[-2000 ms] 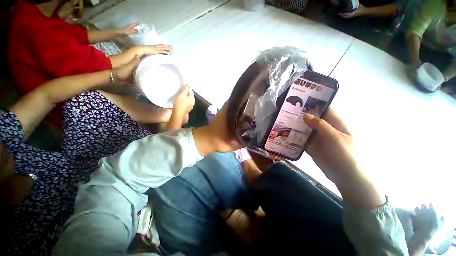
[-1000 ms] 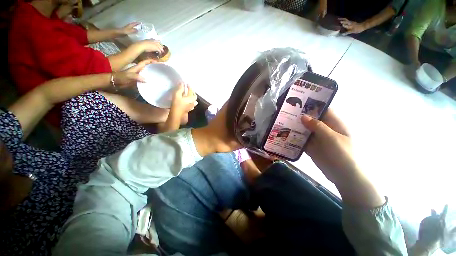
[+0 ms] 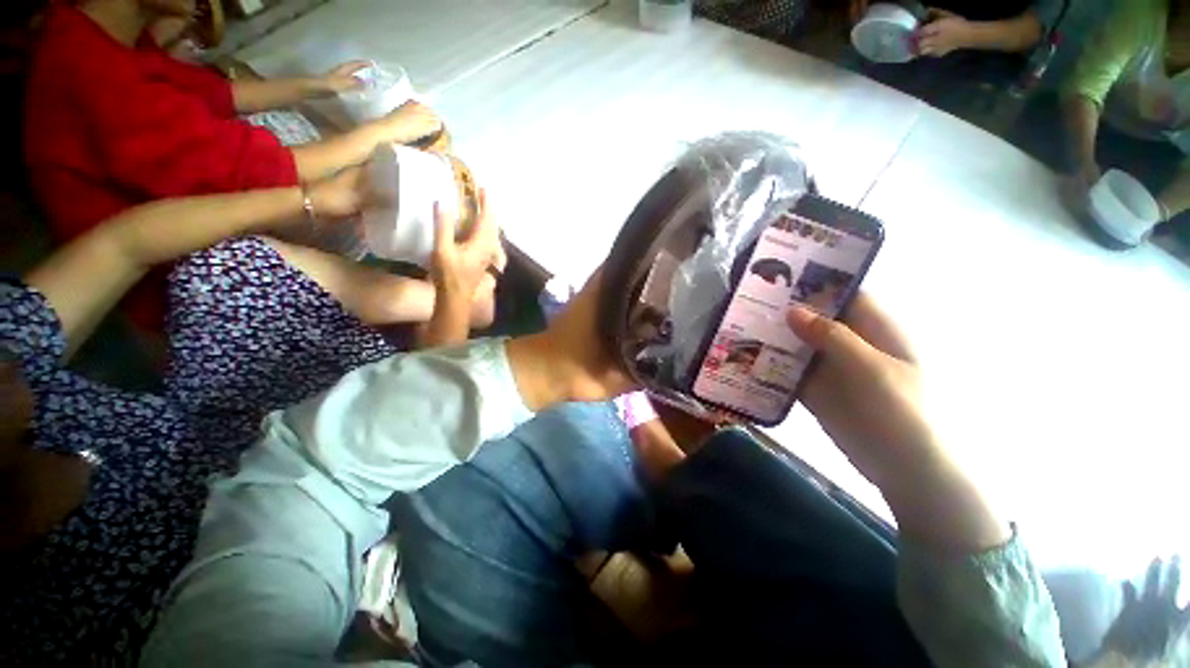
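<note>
A smartphone (image 3: 783,313) with a bright screen of pictures is held upright in my right hand (image 3: 868,359), the thumb on the screen. Behind its left side is a dark round item (image 3: 640,281) with crinkled clear plastic film (image 3: 744,176) over it. My left hand (image 3: 574,342) is at the lower left edge of the dark item; its fingers are hidden behind the item. The dark item and the phone are above my jeans-clad knees.
A white-covered platform (image 3: 587,118) spans the far side. At left, a person in a floral garment holds a white tub (image 3: 405,202), beside a person in red (image 3: 157,131). At far right, people hold a white tub (image 3: 1125,206) and a round tub (image 3: 887,33). Another hand (image 3: 1148,613) shows at lower right.
The left neighbour's white tub has turned on its side, with a yellow-brown item now beside it. The far-right neighbour's tub is raised and tilted. My hands and the phone have hardly moved.
</note>
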